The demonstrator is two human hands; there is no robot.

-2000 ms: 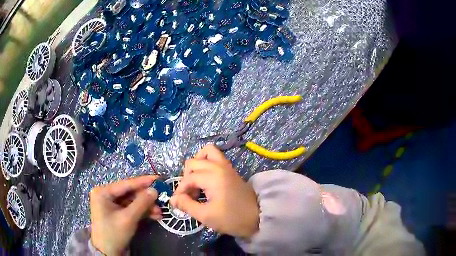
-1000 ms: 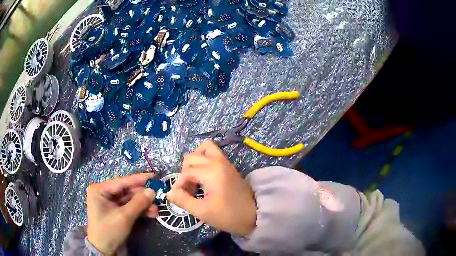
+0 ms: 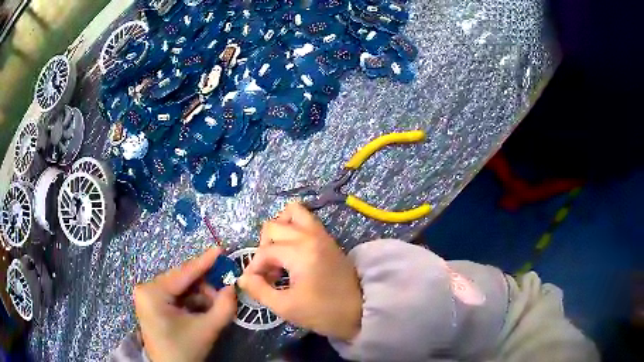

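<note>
A blue circuit board (image 3: 223, 271) is pinched between the thumb and index finger of my left hand (image 3: 185, 305), above the left rim of a white spoked housing (image 3: 255, 316). My right hand (image 3: 303, 272) has thumb and index finger pinched together at a small white connector (image 3: 229, 278) on the board's right edge. What the right fingertips hold is too small to tell. A thin reddish wire (image 3: 210, 230) sticks up above the board. The right hand hides much of the housing.
Pliers with yellow handles (image 3: 388, 211) lie open just beyond my right hand. A large heap of blue boards (image 3: 233, 92) covers the far middle. Several white spoked housings (image 3: 82, 208) stand along the left edge. Bubble wrap (image 3: 452, 134) covers the table; a dark shape is at right.
My left hand has shifted slightly right and turned, and its grip on the board now shows more of the blue face. My right hand has barely moved.
</note>
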